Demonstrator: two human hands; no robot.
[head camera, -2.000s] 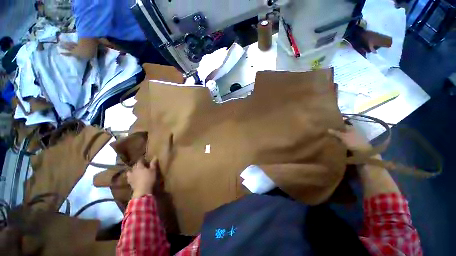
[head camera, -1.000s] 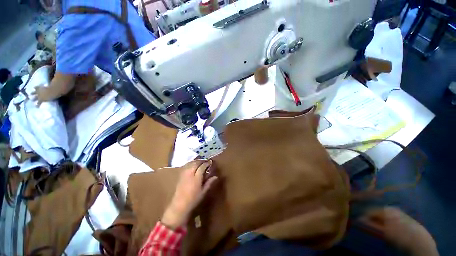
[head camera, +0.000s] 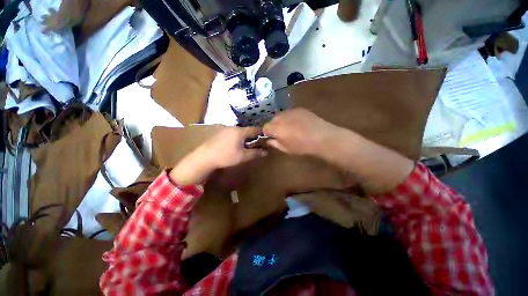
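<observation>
A large brown bag panel (head camera: 359, 101) lies across the machine table in front of me. My left hand (head camera: 231, 147) and my right hand (head camera: 289, 132) meet at the panel's notched upper edge, each pinching it between the fingers. A pale cut edge shows between the fingertips. The hands are just below the shiny needle plate (head camera: 255, 110) with its holes. The presser foot and needle (head camera: 246, 87) stand above that plate. The panel edge is short of the needle. A small pale label (head camera: 234, 196) is on the brown panel below my left hand.
Black tension knobs (head camera: 260, 43) hang above the needle area. Stacked white-backed pieces (head camera: 116, 58) and brown pieces (head camera: 69, 162) lie at the left. A red-handled tool (head camera: 420, 34) rests on the machine base. A printed work sheet (head camera: 475, 92) lies right. A hand shows at the upper left.
My right hand has come in from the lower right and joined my left hand at the panel edge. The view has moved closer to the needle area.
</observation>
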